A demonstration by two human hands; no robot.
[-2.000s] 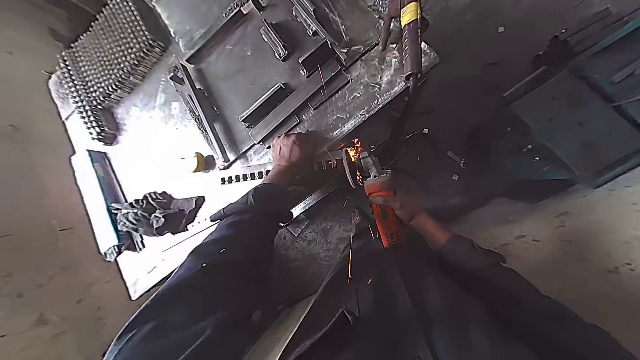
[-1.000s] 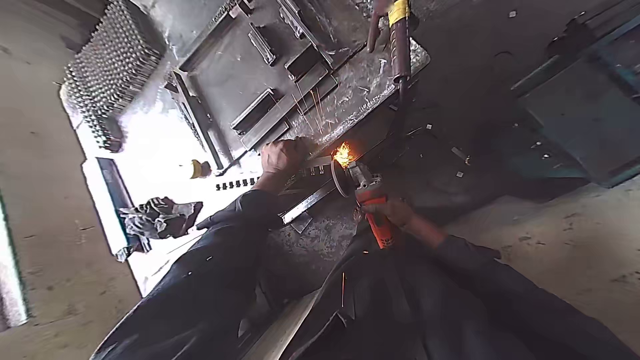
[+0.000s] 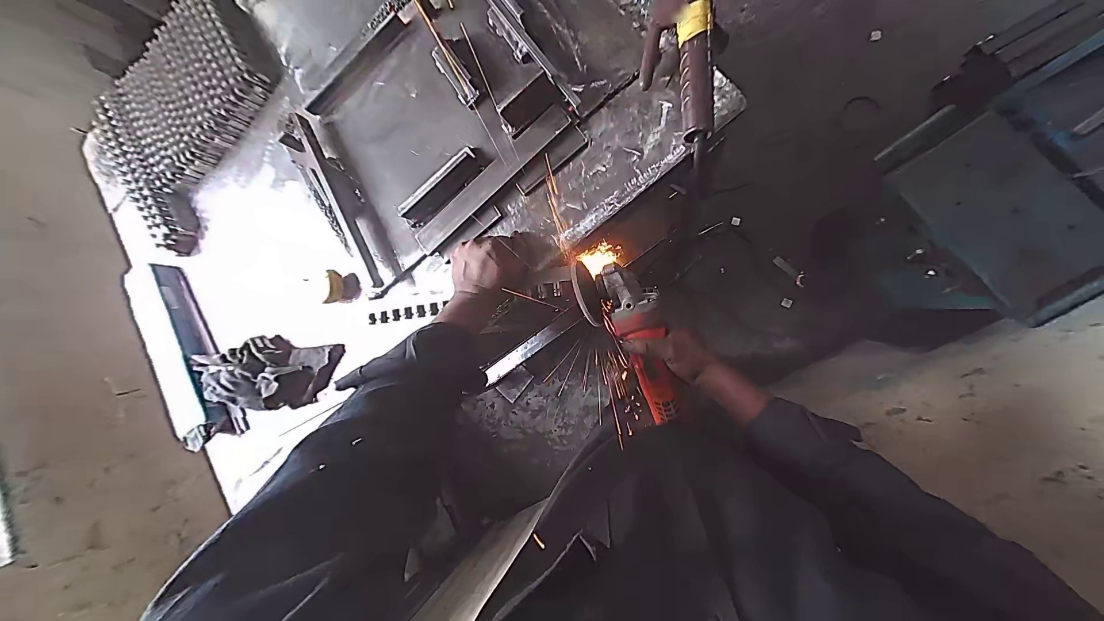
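Note:
My right hand (image 3: pixel 677 349) is closed around the orange body of an angle grinder (image 3: pixel 653 379). Its disc (image 3: pixel 586 293) stands on edge, and bright sparks (image 3: pixel 599 257) burst beside it at the near edge of the metal workbench (image 3: pixel 621 185). To the left of the disc, my left hand (image 3: pixel 485 266) rests at the bench edge on a metal piece with a row of dark notches (image 3: pixel 410 312). The hand hides part of that piece, and its exact grip does not show. A narrow bright metal bar (image 3: pixel 530 349) lies below, between the two hands.
A steel frame with bars (image 3: pixel 457 203) lies on the bench. Many small metal parts (image 3: pixel 181 112) stand at the upper left. Crumpled gloves or rags (image 3: pixel 267 371) and a yellow item (image 3: pixel 339 286) lie at left. A tool with yellow tape (image 3: pixel 697 78) hangs over the bench's right corner.
The grinder stays at the bench edge in my right hand, and the sparks have spread downward in a wider fan. My left hand remains at about the same place on the bench edge.

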